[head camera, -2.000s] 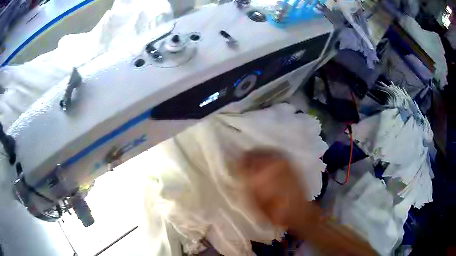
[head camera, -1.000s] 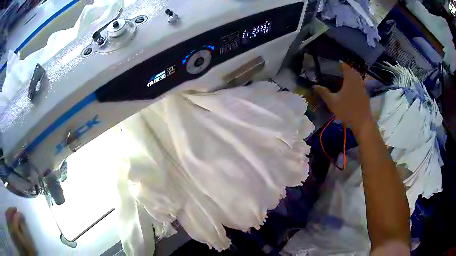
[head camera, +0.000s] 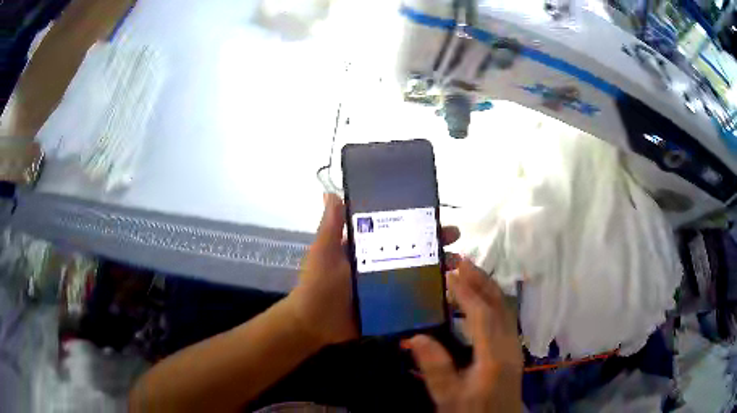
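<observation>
A black-edged smartphone is upright over the table's front edge, its lit screen showing a white media panel. My left hand is shut on the phone, palm along its left side, with fingertips showing past its right edge. My right hand is at the phone's lower right corner, thumb and fingers apart; whether it grips the phone or cable there is unclear. An orange cable runs right from the phone's lower end.
The sewing machine stands beyond, upper right, with a white garment heap under its arm. White strips lie on the table at left. Another person's arm reaches in at upper left.
The view has swung left. My right hand has come back from beyond the heap. The phone is now before me in my left hand, its screen lit.
</observation>
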